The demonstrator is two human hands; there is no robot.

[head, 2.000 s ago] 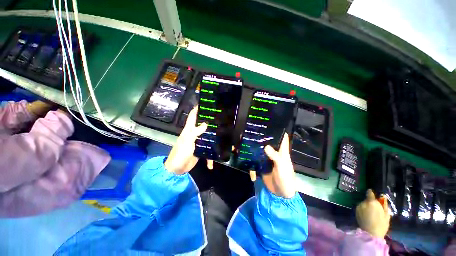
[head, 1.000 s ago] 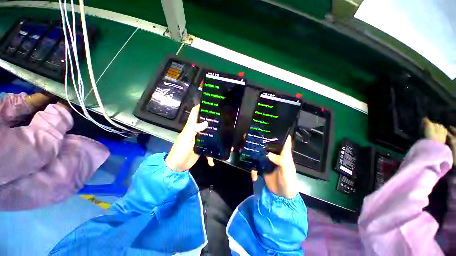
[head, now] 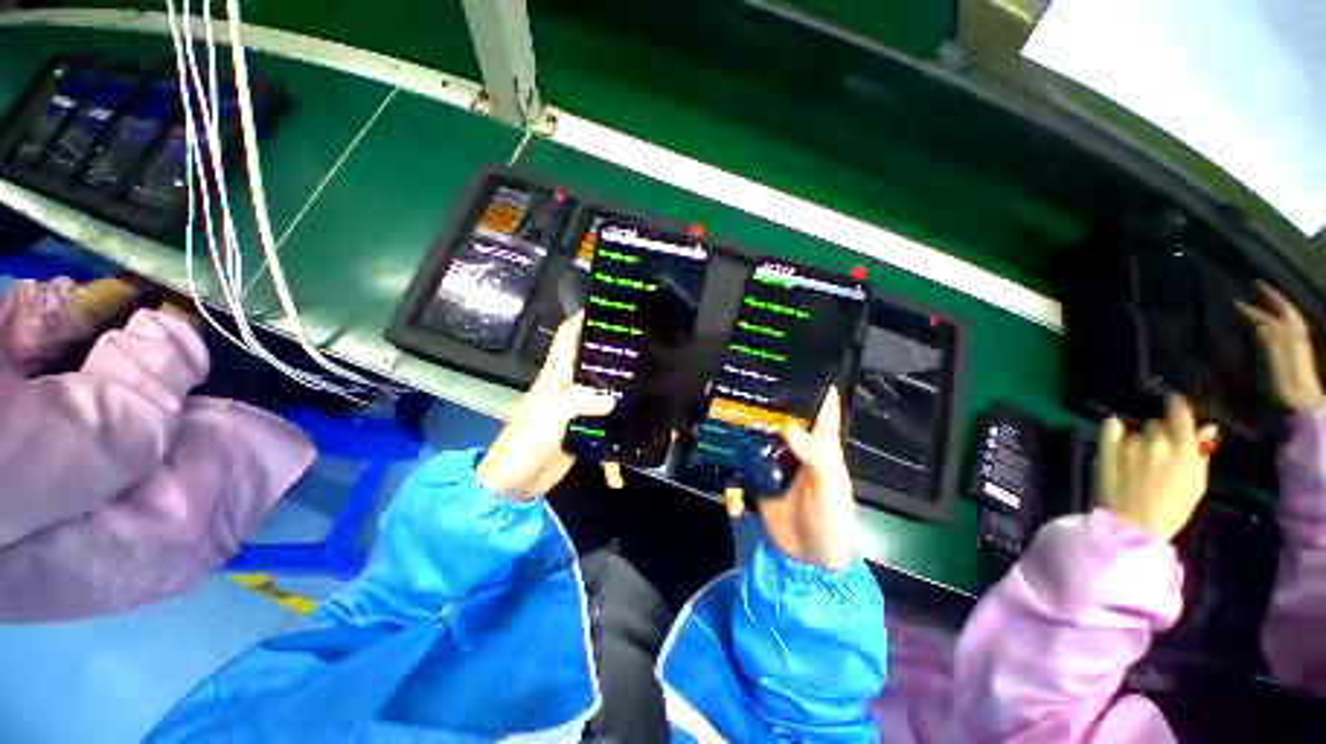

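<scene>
My left hand (head: 537,433) holds a black smartphone (head: 640,327) by its lower left part, thumb over the lower screen. My right hand (head: 809,487) holds a second smartphone (head: 778,337) by its lower right part, thumb on the lower screen. Both screens show black menus with green and white text lines; the right one also has an orange row low down. Each phone has a red spot at its top edge. Both are held above a black phone tray (head: 948,436), where more phones lie, one at the left end (head: 487,284) and one at the right end (head: 893,407).
White cables (head: 218,218) hang at the left. Another tray of phones (head: 109,138) lies at the far left. Black labelled packs (head: 1003,468) lie right of my tray. A neighbour's pink sleeves and hands (head: 1153,468) are at stacked black trays (head: 1149,320). Another pink sleeve (head: 160,422) is at left.
The menu text on both phones has shifted, and an orange row now shows on the right phone. The neighbour's hands at right have moved over the black trays. My hands are nearly unmoved.
</scene>
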